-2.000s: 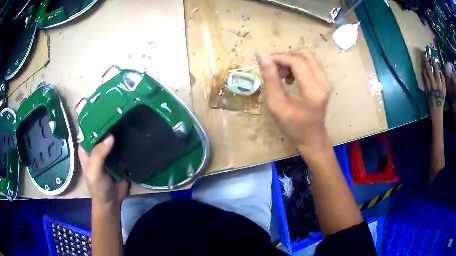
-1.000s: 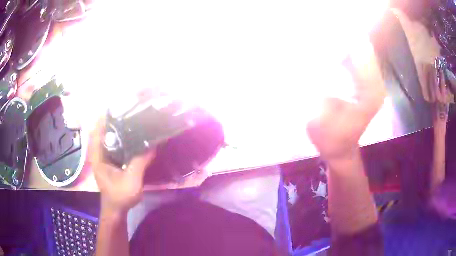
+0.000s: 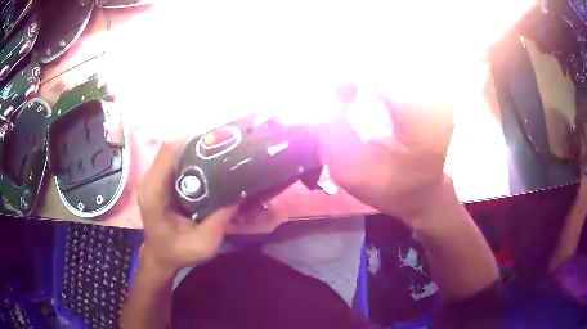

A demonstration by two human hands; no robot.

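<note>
A glossy dark green car body shell [image 3: 257, 157] is held above the bench, its end panel turned to the lower left. A red-and-orange oval lens [image 3: 217, 140] in a pale surround and a round white light [image 3: 190, 185] show on that end. My left hand [image 3: 183, 222] grips the shell's lower left end. My right hand [image 3: 392, 154] is at the shell's right end, partly washed out by glare. Its fingertips are lost in the glare, so I cannot tell whether it grips the shell or a small part.
More green shells [image 3: 90, 154] lie at the left. Strong glare hides much of the bench. Below the bench edge are a dotted parts tray [image 3: 100, 276] at left and a crate [image 3: 402, 270] of jumbled pieces at right. Another person's arm [image 3: 573, 222] is at the far right.
The shell has turned, bringing the lens and round light into view. My right hand has moved left to the shell's right end. Glare now covers much of the bench, unlike two seconds ago.
</note>
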